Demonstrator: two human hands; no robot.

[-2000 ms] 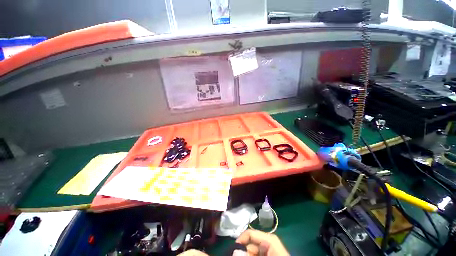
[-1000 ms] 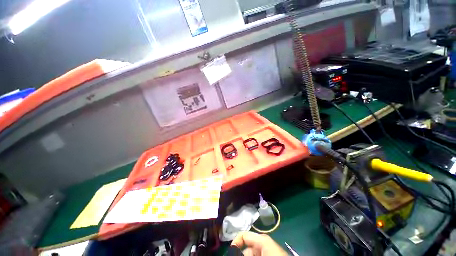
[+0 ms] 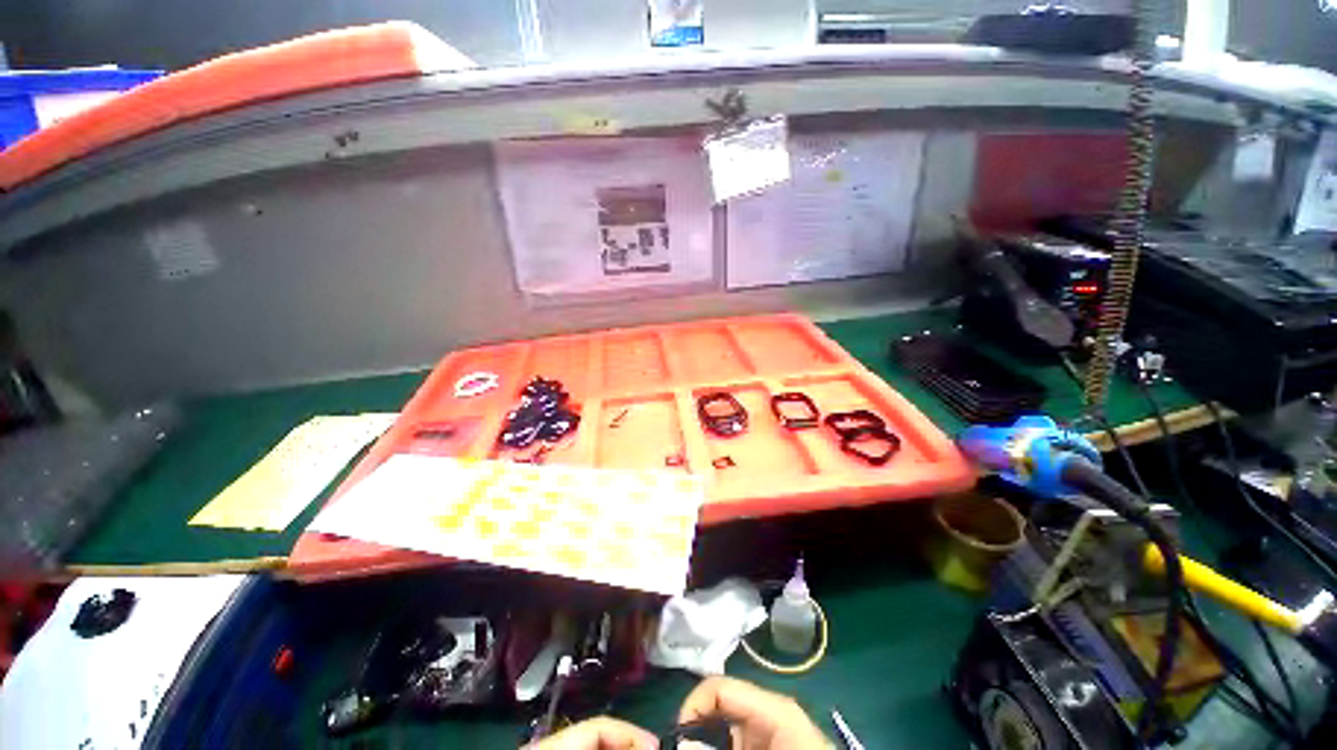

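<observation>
My right hand [image 3: 751,714] is at the bottom edge, bare, its fingers bent around a small dark part [image 3: 701,733]. My left hand [image 3: 598,734] shows only by its fingers at the bottom edge, just left of that part; the frame cuts both hands off. Whether the left fingers grip the part is unclear. The part could be a black housing; its far side is cut off. Silver tweezers [image 3: 846,731] lie right of my right hand, only their tip end in view.
An orange-red tray [image 3: 821,491] holds black frames, a dark pile and a white ring. A sticker sheet [image 3: 513,519] lies over its front edge. Behind my hands are a crumpled cloth [image 3: 707,624] and a bottle [image 3: 793,618]. A blue handle [image 3: 1031,453] and yellow iron [image 3: 1224,589] are right.
The view has tilted and levelled again. My left fingers, out of view one second ago, show again beside the dark part. My right hand stays around the part.
</observation>
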